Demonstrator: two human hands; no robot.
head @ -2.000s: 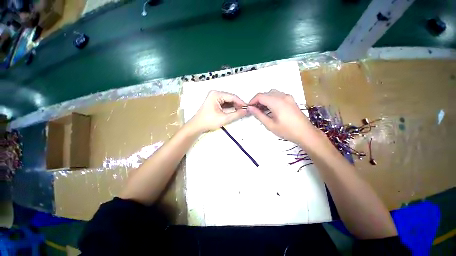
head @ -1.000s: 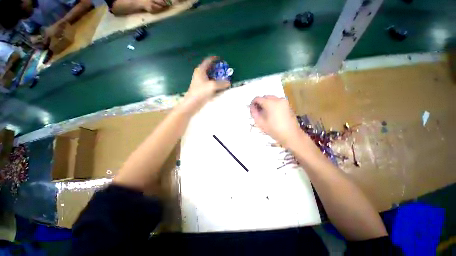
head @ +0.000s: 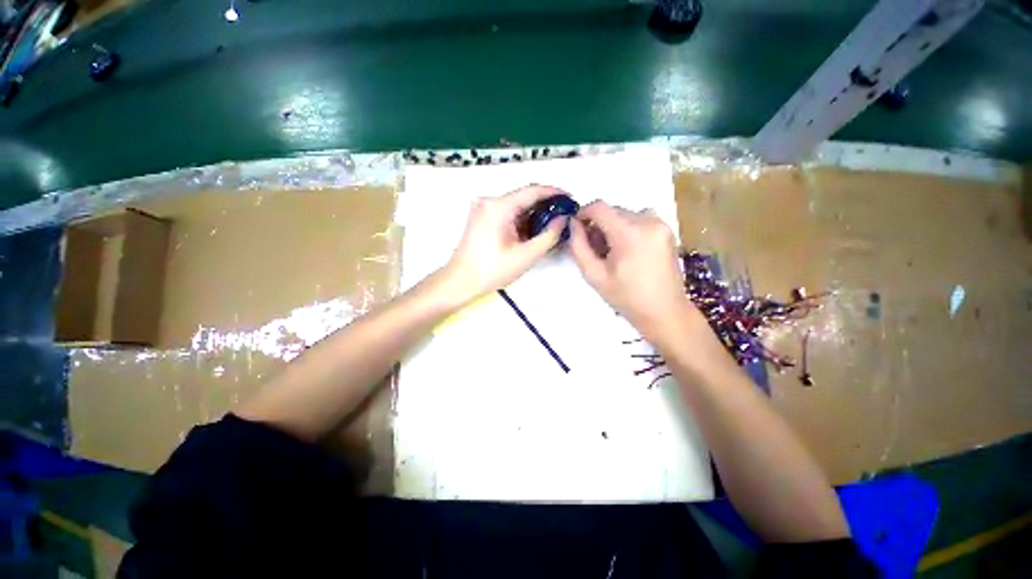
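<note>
My left hand (head: 498, 240) holds a shiny dark round housing (head: 551, 215) above the upper part of the white board (head: 509, 435). My right hand (head: 629, 258) is at the housing's right side, its thumb and fingers pinched together around something small and dark, probably a wired component (head: 596, 238); the fingers hide most of it. A thin black strip (head: 534, 330) lies slanting on the board below the hands. A tangled pile of red and black wired components (head: 736, 317) lies at the board's right edge.
A row of small dark bits (head: 487, 156) runs along the board's far edge. The green conveyor belt (head: 385, 85) lies beyond, carrying dark housings (head: 676, 17). A grey post (head: 854, 79) stands at the upper right. An open carton (head: 113, 279) sits left on the cardboard cover (head: 272, 255).
My left hand has brought the housing from the belt's edge back over the board. My right hand has met it there. The strip lies as before; the view has shifted.
</note>
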